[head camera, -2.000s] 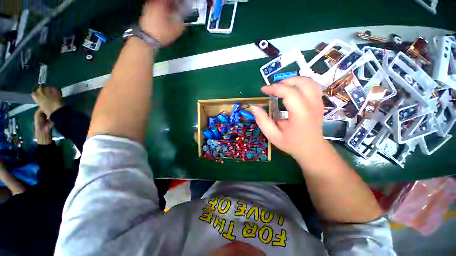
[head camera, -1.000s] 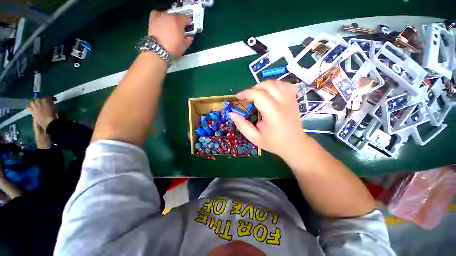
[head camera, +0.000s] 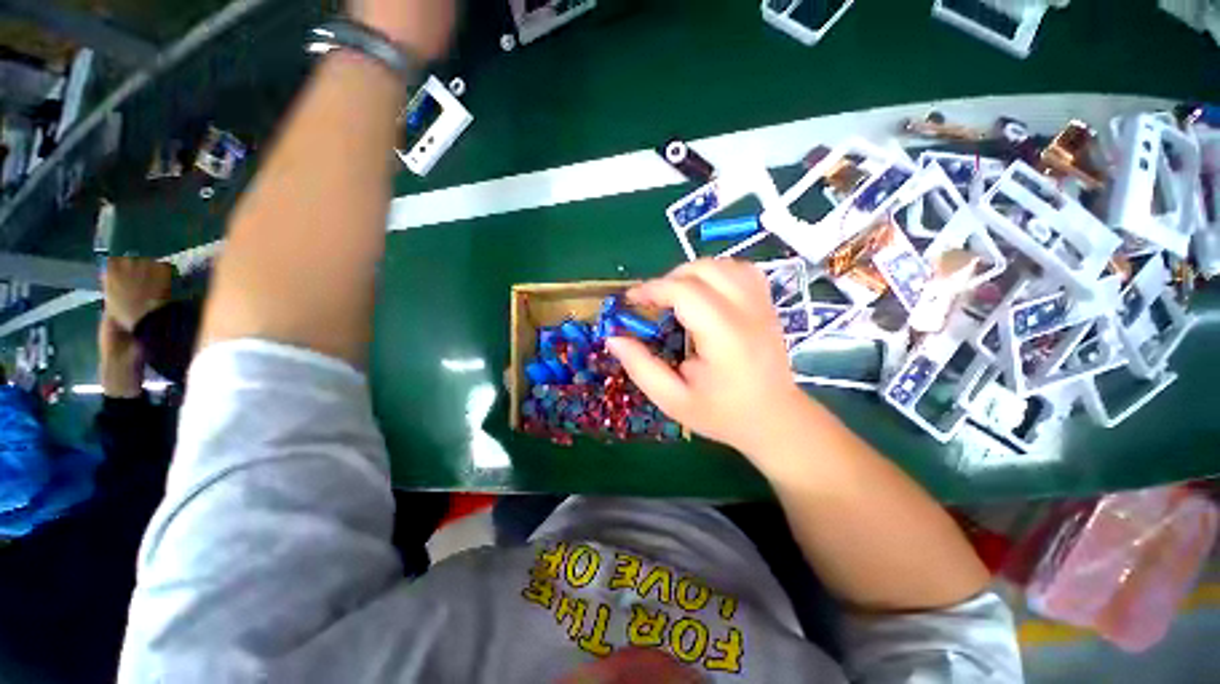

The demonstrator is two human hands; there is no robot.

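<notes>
A shallow tan box [head camera: 522, 361] holds blue cylinders [head camera: 569, 334], red leads and grey-blue round pieces. My right hand [head camera: 729, 341] is over its right side, thumb and fingers apart on either side of a blue cylinder; I see no firm grip. My left hand [head camera: 408, 20] is blurred at the top edge, its fingers cut off, so anything in it is hidden. A white frame [head camera: 435, 127] with a small ring-like disc [head camera: 456, 86] lies just below and right of it.
A heap of white frames [head camera: 997, 267] with blue boards and copper-brown pieces lies at right. A dark short cylinder [head camera: 689, 160] lies on the white stripe [head camera: 575, 177]. More frames lie at the top. Another person's hand [head camera: 134, 287] is at left.
My left hand has moved up and left from a white frame to the top edge. My right hand has stayed over the box. A white frame now shows near my left wrist.
</notes>
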